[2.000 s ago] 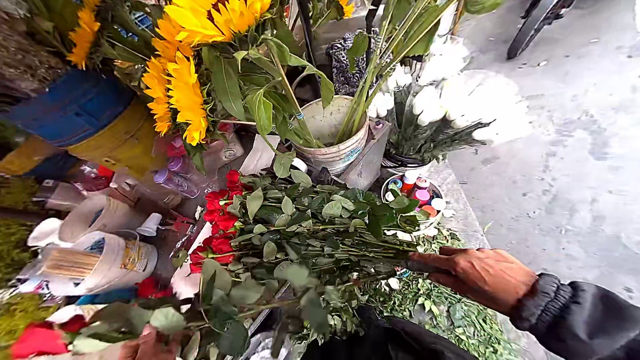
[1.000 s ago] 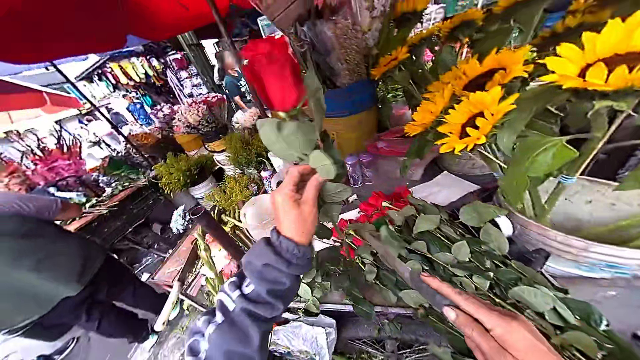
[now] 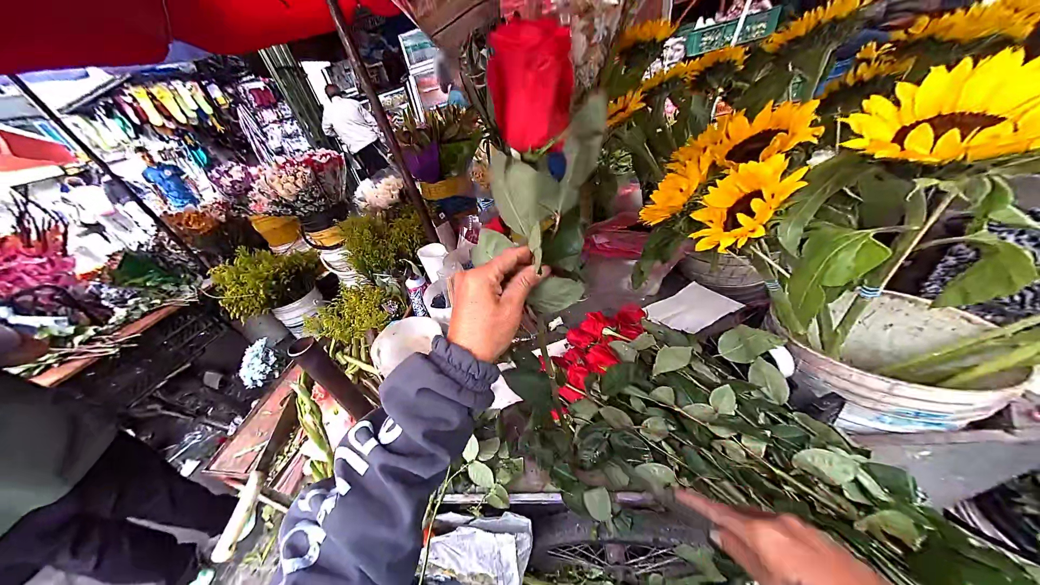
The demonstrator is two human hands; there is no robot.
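Note:
My left hand point(image 3: 493, 302) pinches the upper stem of a single red rose point(image 3: 531, 85), which stands upright with its bloom above my fingers. My right hand point(image 3: 772, 536), blurred by motion, is at the lower right over the leafy stems, index finger stretched to the left. A dark, narrow shape lies by its fingertip; whether the hand grips it is unclear. Under and beside it spreads a pile of long-stemmed roses point(image 3: 780, 455), their small red blooms point(image 3: 597, 345) toward the middle. The lower stem of the held rose runs down among leaves, partly hidden.
Sunflowers point(image 3: 743, 203) and a white bucket point(image 3: 902, 374) with green stems stand at right. White paper point(image 3: 693, 307) lies behind the roses. A brown tube point(image 3: 329, 374), a wooden crate point(image 3: 252, 431) and potted yellow-green foliage point(image 3: 264, 280) are at left. Another person's dark-clad legs point(image 3: 106, 504) show at lower left.
The view has swung left and up since two seconds ago. The left hand, low among the stems then, now holds up the rose, as it did one second ago.

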